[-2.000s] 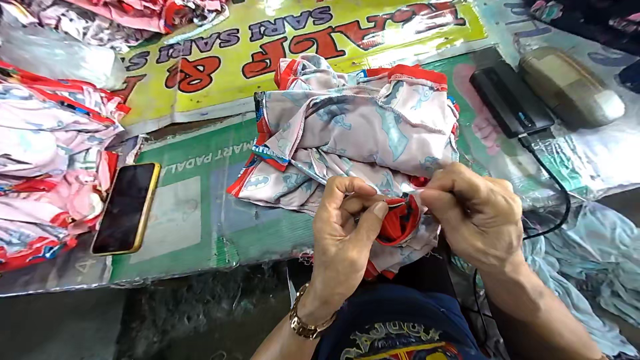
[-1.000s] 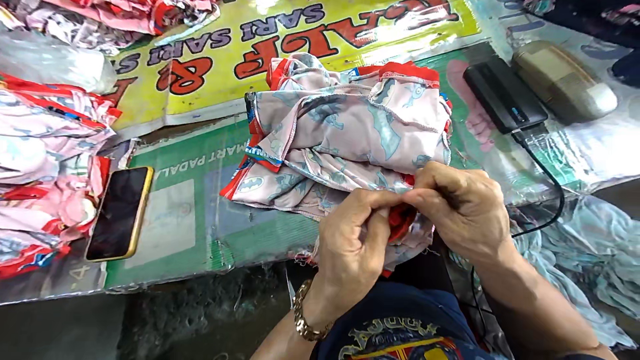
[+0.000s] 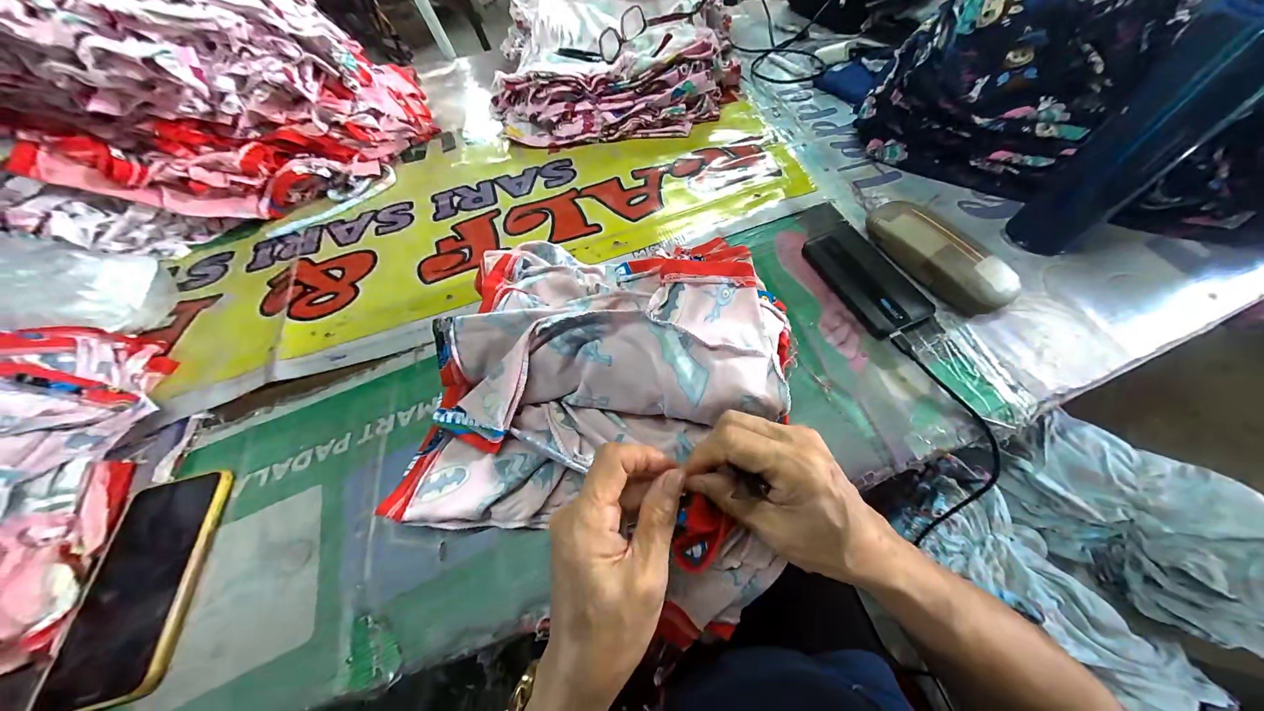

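A printed cloth garment with red trim [image 3: 632, 365] lies bunched on the covered table, its lower part hanging over the front edge. Over its lower right part, my left hand [image 3: 622, 523] and my right hand [image 3: 780, 484] meet at the fingertips. Thumb and forefinger of each are pinched together; whatever lies between them is too small to make out, perhaps a thread or an edge of the cloth. A red section of the garment [image 3: 699, 533] shows just beneath the fingers.
A phone in a yellow case [image 3: 138, 592] lies at left beside pink and red garments [image 3: 59, 395]. A black power bank [image 3: 867, 276] with a cable and an eyeglass case [image 3: 941, 257] lie at right. Behind stand garment stacks [image 3: 612, 89], eyeglasses [image 3: 622, 35] and dark printed cloth [image 3: 987, 99].
My hands were slightly apart two seconds ago; their fingertips came together and remain close. The view has tilted up, bringing more of the far table into sight.
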